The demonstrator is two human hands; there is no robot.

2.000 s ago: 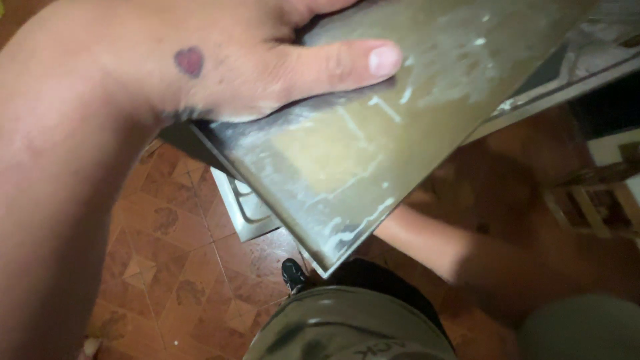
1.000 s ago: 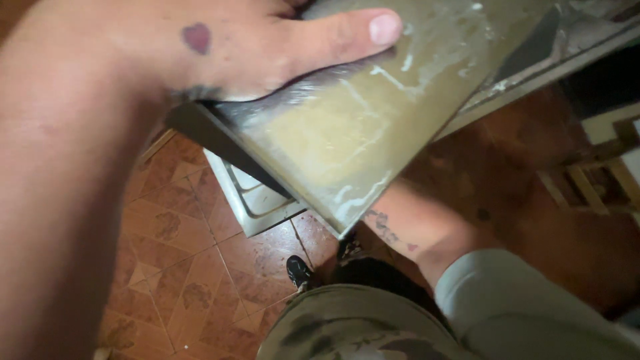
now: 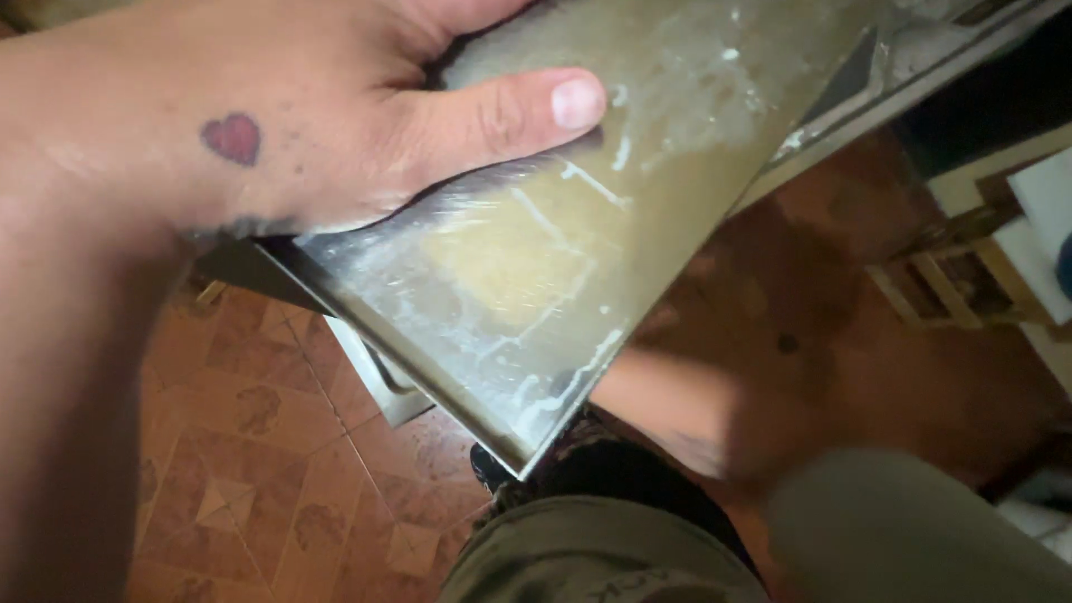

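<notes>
A metal panel or shallow tray [image 3: 544, 276] with a thin raised rim slants across the upper middle, its surface wet and streaked with whitish liquid. My left hand [image 3: 469, 117] holds it from the upper left, the thumb flat on its face and the other fingers mostly out of view. A heart tattoo shows on the back of this hand. Below the panel's right edge, my right forearm [image 3: 662, 402] is blurred and reaches up behind it. The panel hides my right hand, so its grip cannot be seen.
Under the panel's left edge is a white metal-like piece [image 3: 381, 381] with a recessed shape. A long frame edge [image 3: 888, 100] runs along the upper right. Wooden slatted pieces [image 3: 963, 280] and white items stand at right. Patterned reddish tiles [image 3: 276, 469] cover the floor, near my shoe [image 3: 486, 465].
My right forearm and sleeve have shifted between the frames, below the panel. My left hand keeps its place on the panel.
</notes>
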